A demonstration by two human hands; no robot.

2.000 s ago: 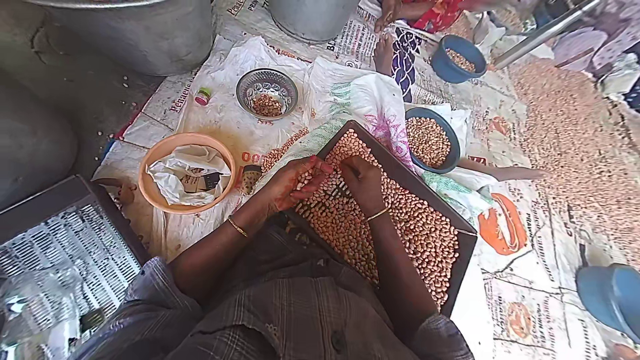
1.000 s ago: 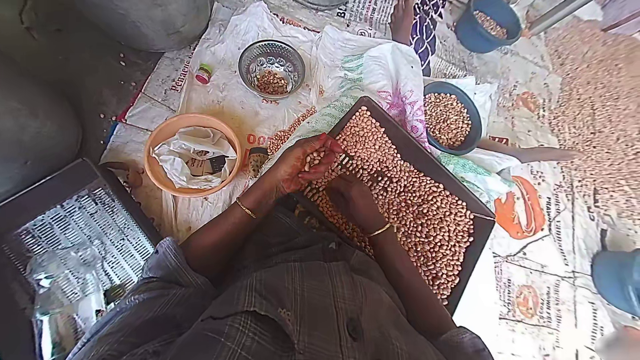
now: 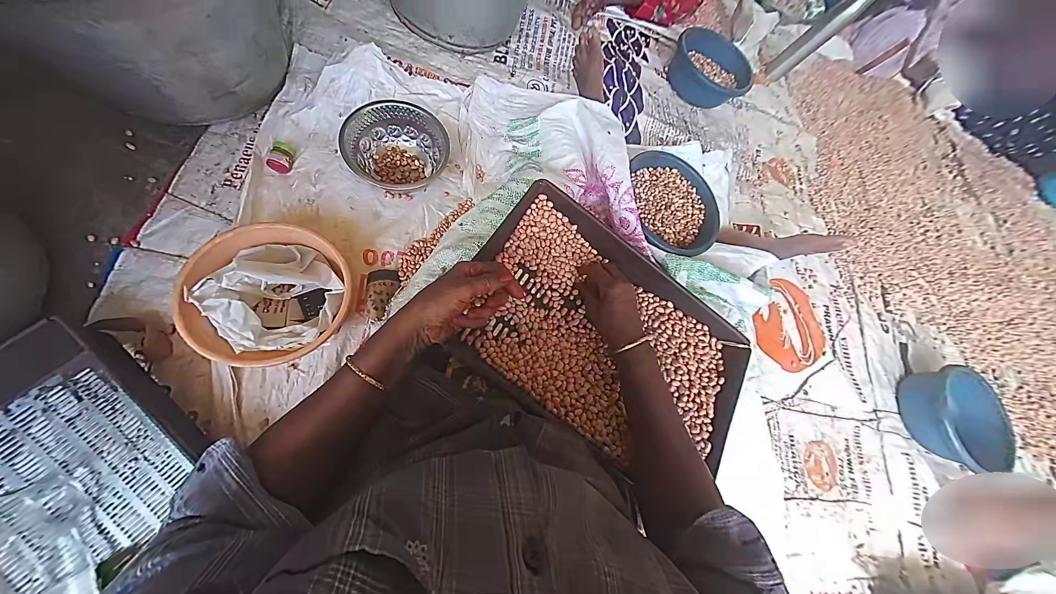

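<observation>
A dark rectangular tray (image 3: 730,396) lies tilted across my lap, covered with small pinkish-brown nuts or beans (image 3: 561,363); its slotted bottom shows through in places. My left hand (image 3: 470,301) is over the tray's left side, palm partly up, fingers curled and parted; whether a nut lies in it cannot be told. My right hand (image 3: 609,301) rests among the nuts near the middle, fingertips bent down and partly hidden. Beyond the tray stand a steel bowl (image 3: 394,144) with some nuts and a blue bowl (image 3: 676,202) full of them.
An orange basin (image 3: 264,293) with a white bag sits left, above a slotted crate (image 3: 91,445). A small jar (image 3: 280,157) and metal vessels stand farther off. Printed sacks cover the floor. Other people's feet (image 3: 589,66), more blue tubs (image 3: 957,417) and a wide spread of nuts (image 3: 932,206) lie right.
My left hand has moved away from my right hand and lowered, its fingers opening somewhat. The slotted tray bottom shows between them.
</observation>
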